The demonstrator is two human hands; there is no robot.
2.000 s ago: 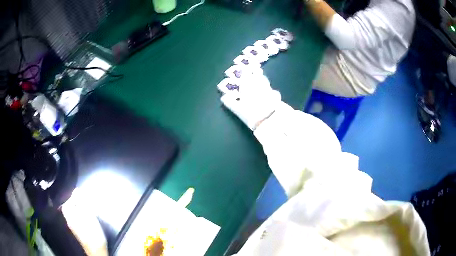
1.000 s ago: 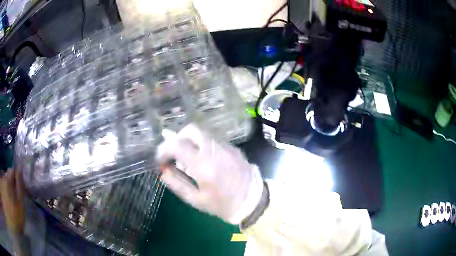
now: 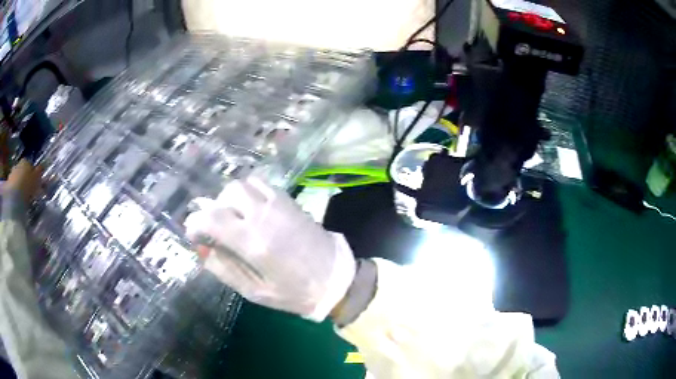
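Observation:
A clear blister tray (image 3: 178,148) is tilted across the left half of the view, with pale pieces and glare in its pockets. My left hand (image 3: 24,180) looks bare and grips the tray's far left edge; it is small and partly cut off. My right hand (image 3: 270,248), in a white glove, is at the tray's lower right part with curled fingers. A small orange-red spot shows at its fingertips; I cannot tell whether it holds a small piece or the tray.
The video microscope (image 3: 511,111) stands over its lit black base (image 3: 530,274). A short row of modules (image 3: 646,322) lies at the right. A lit monitor (image 3: 311,22) is behind the tray. A bright green strip (image 3: 345,176) lies beside white wipes (image 3: 362,137).
The view has swung left from the module row, where my right hand was. Since one second ago, the tray has tilted and turned, my left hand has moved up, and my right hand has moved left.

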